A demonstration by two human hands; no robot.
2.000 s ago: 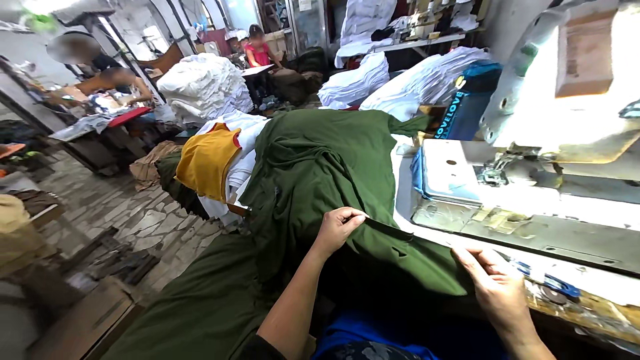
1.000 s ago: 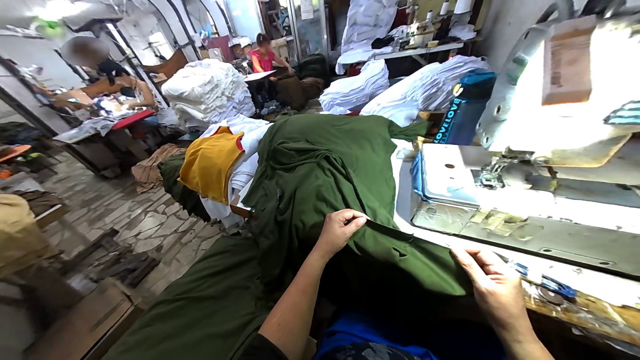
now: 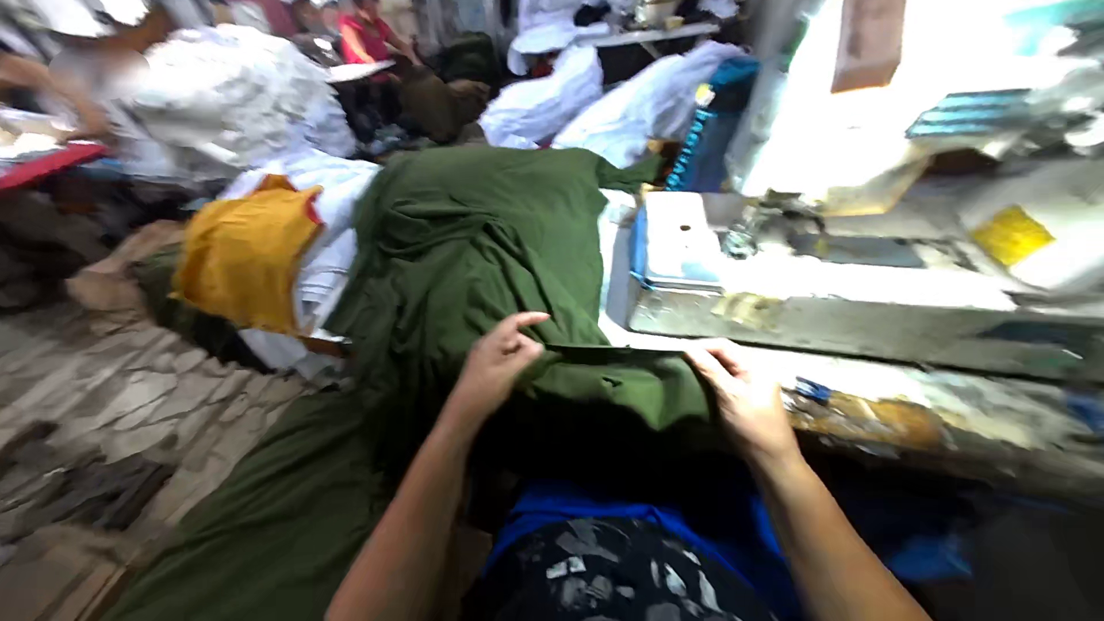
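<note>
Green fabric (image 3: 483, 250) lies in loose folds over the work surface and hangs down toward my lap. My left hand (image 3: 504, 358) is at the left end of a folded edge of it, the index finger raised and the cloth at the lower fingers. The right end of that edge is pinched in my right hand (image 3: 733, 388). Between the hands the edge is stretched, with a small dark mark or hole on it. Just beyond my right hand is the bed of a sewing machine (image 3: 862, 319), blurred and brightly lit.
A yellow garment (image 3: 246, 250) rests on white cloth left of the green fabric. White cloth piles (image 3: 233, 95) stand behind. A blue bag (image 3: 720, 129) bearing writing is near the machine. A person in red (image 3: 366, 39) sits at the back; another person's arm shows far left.
The view has turned and lowered. My right hand has come closer to my left with the cloth edge, and my left index finger has lifted from the fabric.
</note>
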